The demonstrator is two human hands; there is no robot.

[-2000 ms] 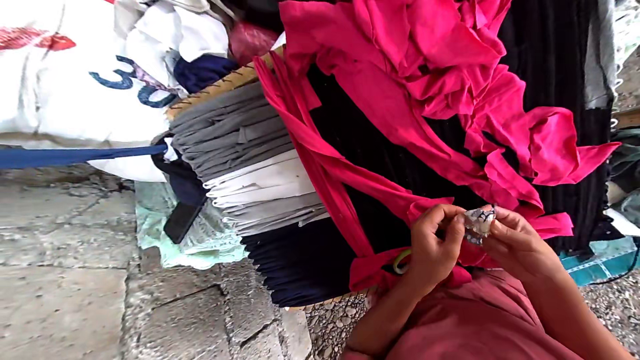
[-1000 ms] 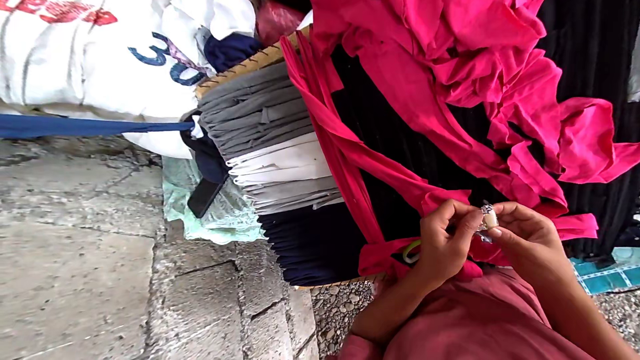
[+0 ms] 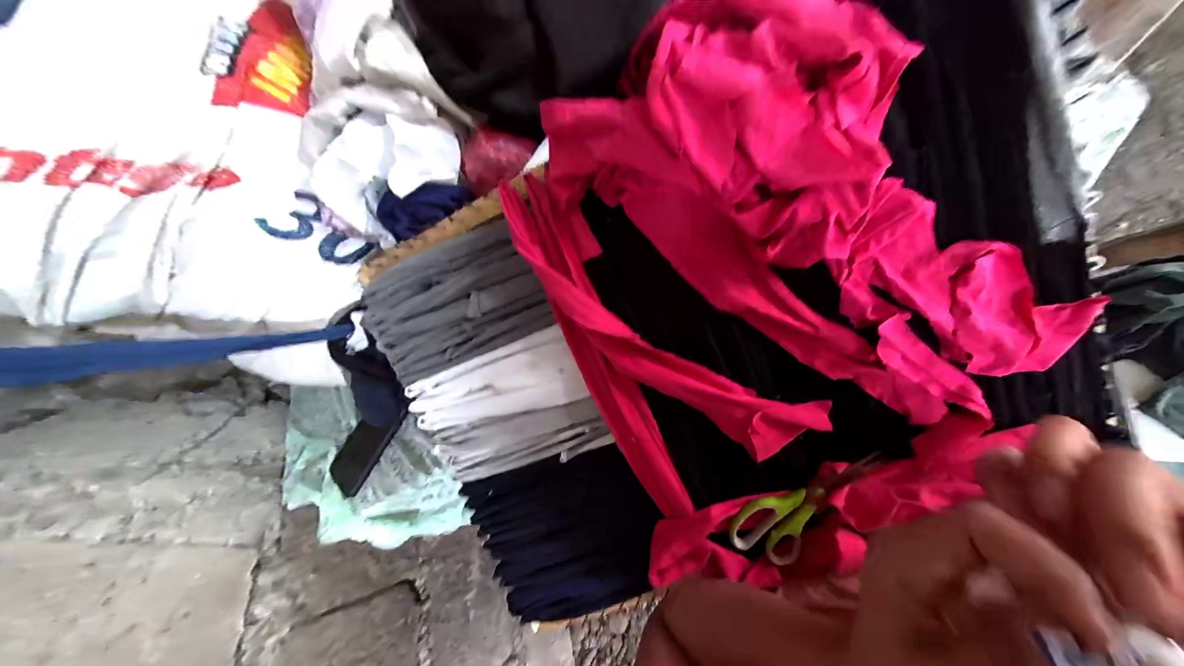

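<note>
My left hand [image 3: 980,573] and my right hand [image 3: 1101,518] are close together at the lower right, blurred. A small whitish crumpled item [image 3: 1142,643] shows at the bottom edge under the fingers; which hand grips it is hard to tell. Left of my hands, scissors with green-and-white handles [image 3: 786,527] lie on pink-red fabric, their blades partly hidden. Long strips and a bunched heap of the pink-red fabric [image 3: 777,139] lie over a frame strung with black fabric bands. Its left side carries gray [image 3: 462,296], white [image 3: 509,379] and navy bands [image 3: 564,527].
A printed white sack [image 3: 166,231] stands at the upper left, with loose cloth scraps [image 3: 398,157] beside it. A blue strap [image 3: 176,356] runs to the frame's left edge. A black phone-like object [image 3: 365,453] lies on pale green plastic [image 3: 388,518], over stone paving [image 3: 120,592].
Both hands have moved down and to the right with the small whitish item, and the scissors' handles now show more fully. The view has shifted.
</note>
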